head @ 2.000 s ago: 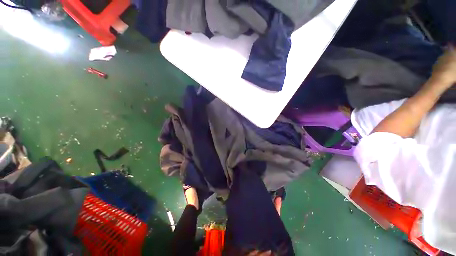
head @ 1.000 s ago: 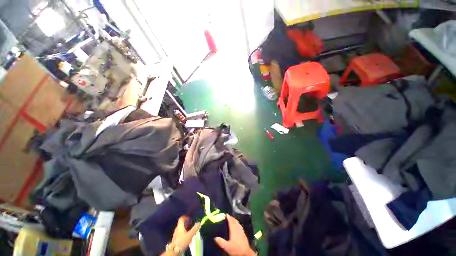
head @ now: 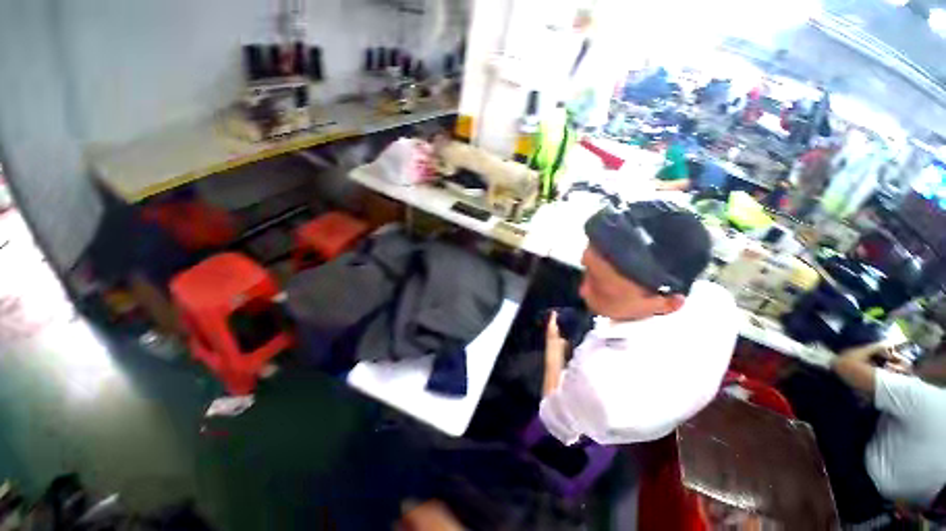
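One blurred hand, cut off by the bottom edge, shows next to dark navy cloth. I cannot tell which of my hands it is, or whether it grips the cloth. No other hand of mine shows. Grey garment pieces lie heaped over a low white board. A small navy piece hangs on the board's near part.
A person in a white shirt and dark cap sits right of the board. Red stools stand left of it. A sewing machine is on a table behind. Another person is at the far right.
The view has swung right, so the board and stools now lie further left. The seated person has come into view. The neon-tied bundle and my two clearly visible hands are no longer seen.
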